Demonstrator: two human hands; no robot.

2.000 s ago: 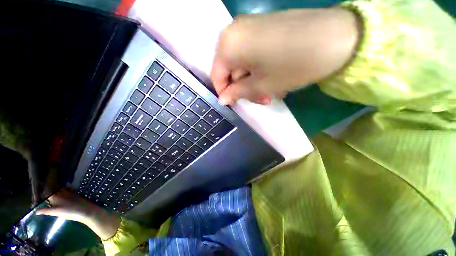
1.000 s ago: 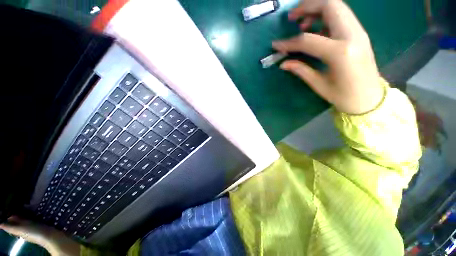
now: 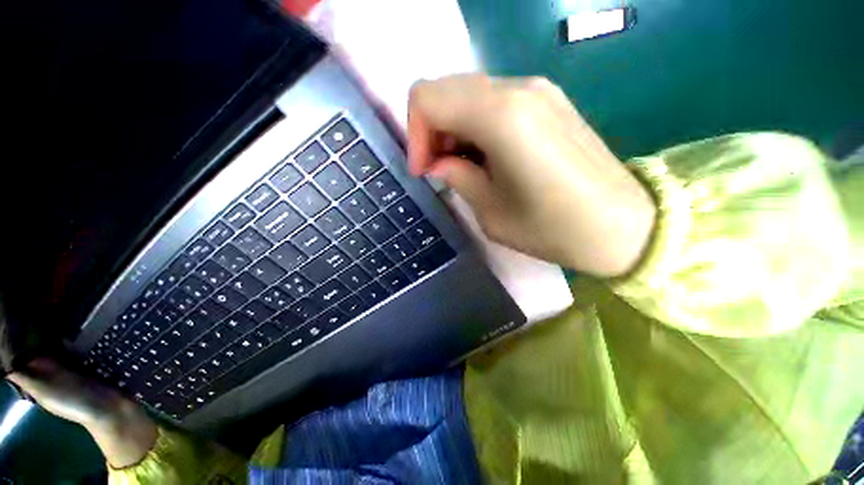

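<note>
An open laptop with a grey body, black keys and a black screen lies tilted across the view. My right hand is at the laptop's right edge beside the keyboard. Its thumb and forefinger are pinched on a small USB dongle, of which only a pale bit shows; whether it sits in a port is hidden. My left hand is at the laptop's left edge, at the lower left; its fingertips are dark and partly hidden, so its grip cannot be told.
A white foam pad lies under the laptop, with a red corner at the top. A white and dark USB stick lies on the glossy green bench at the top right. My smock and striped garment fill the bottom.
My right hand took a small pale piece from over the green bench back to the laptop's right edge. The view has shifted. My left hand stays at the left edge.
</note>
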